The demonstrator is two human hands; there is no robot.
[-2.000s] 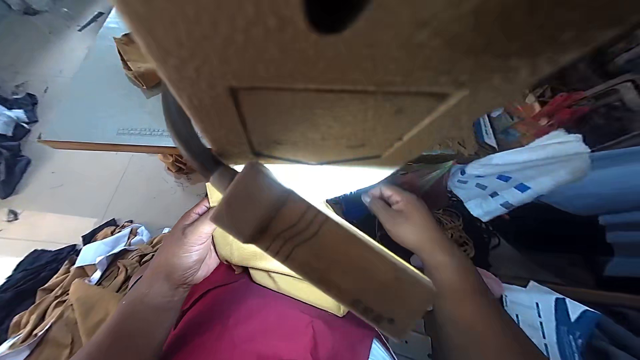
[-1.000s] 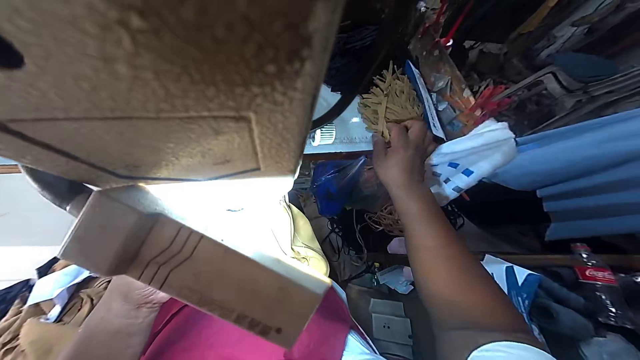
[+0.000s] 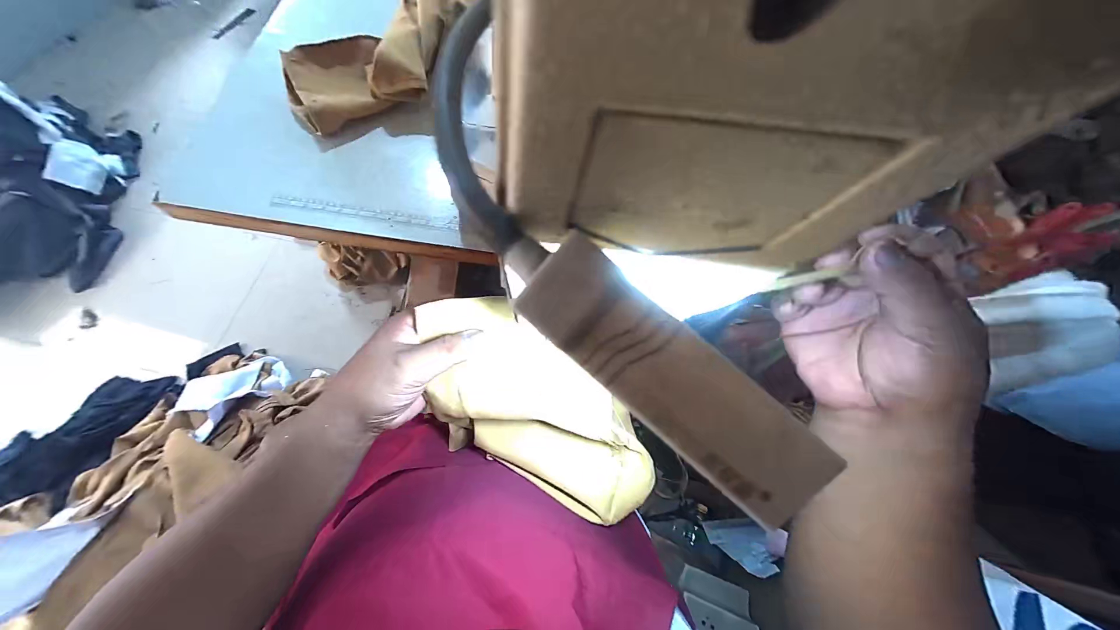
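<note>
My left hand (image 3: 394,372) grips the left end of a folded yellow cloth bundle (image 3: 560,455), which lies over the dark red cloth (image 3: 490,542) on my lap. To the right, my right hand (image 3: 884,324) is raised palm up, its fingers closed on a thin yellowish strip (image 3: 809,278). Close to the camera, a tan machine body (image 3: 717,175) and a slanted brown block-shaped part (image 3: 682,376) hide the middle of the bundle. A dark curved tube (image 3: 459,131) runs down to the brown part.
A pale table (image 3: 350,175) with a clear ruler (image 3: 363,213) and brown fabric (image 3: 341,83) is at the upper left. Brown and white garments (image 3: 184,437) lie heaped at lower left, dark clothes (image 3: 52,192) on the floor. Red scraps (image 3: 1063,232) and white cloth (image 3: 1050,324) are at right.
My right hand was at a bunch of yellowish strips one second ago; now it is back near the machine with a strip. The view has swung left again.
</note>
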